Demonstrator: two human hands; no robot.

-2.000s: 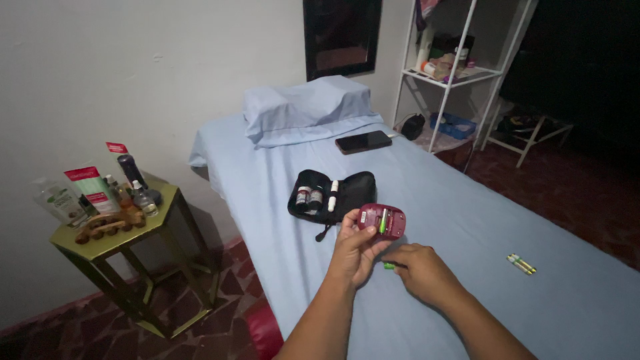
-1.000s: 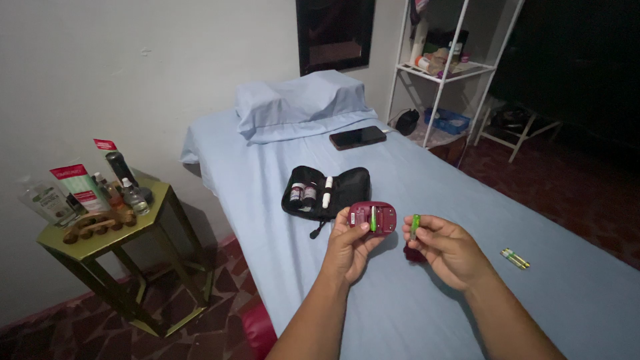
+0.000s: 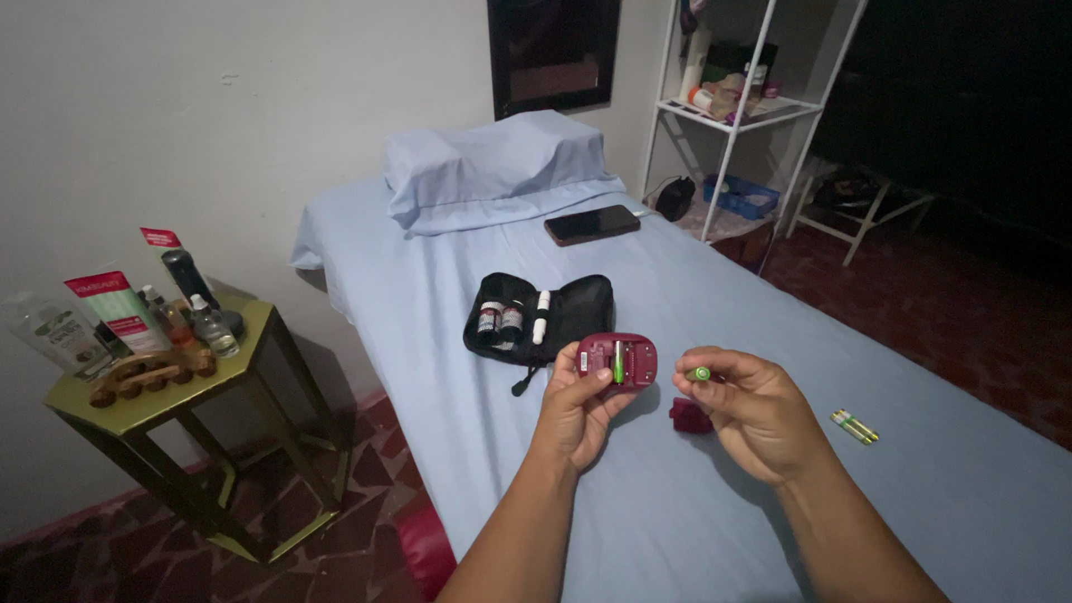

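Observation:
My left hand (image 3: 578,410) holds a maroon handheld meter (image 3: 641,360) with its battery compartment facing me. One green battery (image 3: 619,362) lies in that compartment. To its right, my right hand (image 3: 754,410) pinches another green battery (image 3: 700,373), one end toward the camera. A dark red battery cover (image 3: 688,415) is on the blue sheet just below these fingers, partly hidden by them. Two batteries (image 3: 854,425) lie side by side farther right on the sheet. Behind the meter, an unzipped black case (image 3: 590,306) holds small vials (image 3: 510,322) and a white pen-like tube (image 3: 542,316).
The bed (image 3: 712,301) bears a covered pillow (image 3: 502,167) and a smartphone (image 3: 592,225). At left, a gold side table (image 3: 167,398) carries bottles, tubes and a wooden roller massager (image 3: 155,377). A white metal shelf (image 3: 737,121) stands behind the bed.
My right hand has lifted a green battery from near the sheet, where it was two seconds ago, and has turned it end-on. The dark red cover under it has come into sight.

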